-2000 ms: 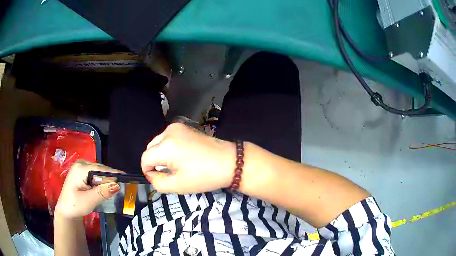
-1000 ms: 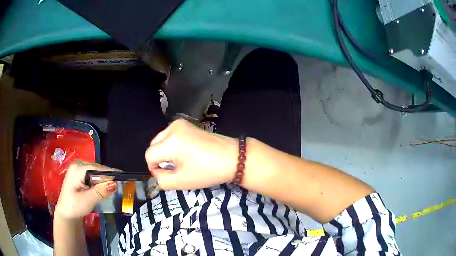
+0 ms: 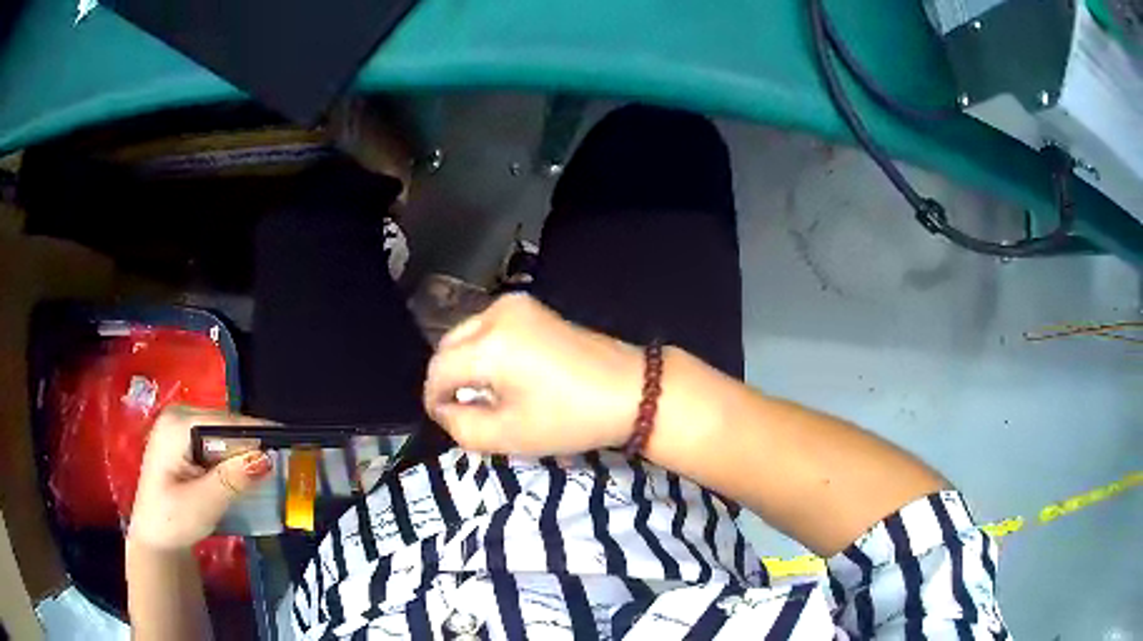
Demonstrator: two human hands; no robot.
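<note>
A thin display panel (image 3: 339,458) is held nearly edge-on over my lap, its dark edge up and its silvery back reflecting my striped shirt. An orange flex cable (image 3: 301,488) shows on that back. My left hand (image 3: 188,482) grips the panel's left end between thumb and fingers. My right hand (image 3: 533,379), with a dark red bead bracelet at the wrist, is closed on a small white wipe (image 3: 473,394) just right of the panel's right end. It does not appear to touch the panel. The fingertips are mostly hidden under the hand.
A black tray (image 3: 233,363) with red film-wrapped material (image 3: 138,388) is at the left. The green bench (image 3: 602,56) crosses the top, with a black sheet (image 3: 270,50) overhanging it. Grey equipment (image 3: 1022,63) and a hanging black cable (image 3: 928,215) are at the upper right.
My right hand has moved right with the wipe, away from the panel's right end, uncovering more of the panel. My left hand and the panel have shifted slightly left. The whole view has shifted a little.
</note>
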